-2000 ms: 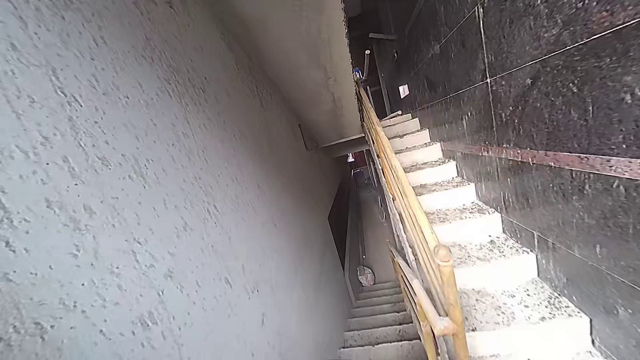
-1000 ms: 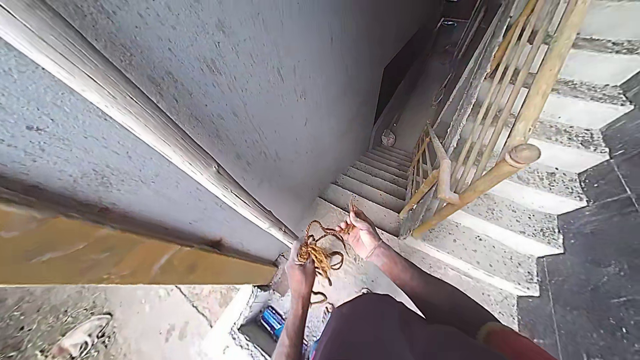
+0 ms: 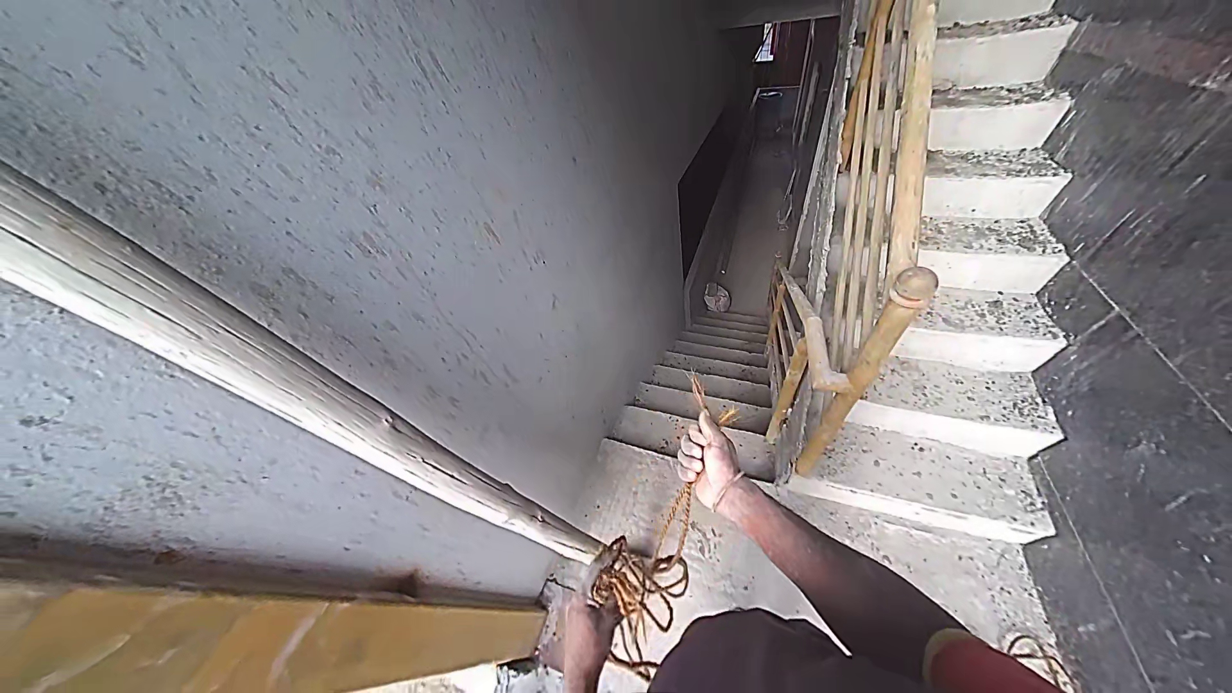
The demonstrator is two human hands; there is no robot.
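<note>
My right hand [image 3: 707, 457] is closed around two strands of brown coir-like rope, whose frayed ends stick out above the fist. From it the strands run down to a tangled bundle of rope [image 3: 637, 589]. That bundle is gripped in my left hand [image 3: 589, 602], at the lower end of a long wooden pole [image 3: 318, 395], which slants up to the left along the wall. Whether the left hand also grips the pole cannot be told, as the rope covers its fingers.
Concrete stairs [image 3: 717, 390] descend ahead to a narrow passage, where a round pale object [image 3: 717, 296] lies. Another flight [image 3: 991, 308] rises at the right behind a wooden railing [image 3: 910, 173]. A rough grey wall [image 3: 462, 241] stands left, above a yellowish-brown ledge [image 3: 241, 640]. More rope [image 3: 1039, 654] lies lower right.
Both hands and the rope, out of view two seconds ago, are in view. Since one second ago, my right hand has drawn the strands away from the bundle, pulling them straighter.
</note>
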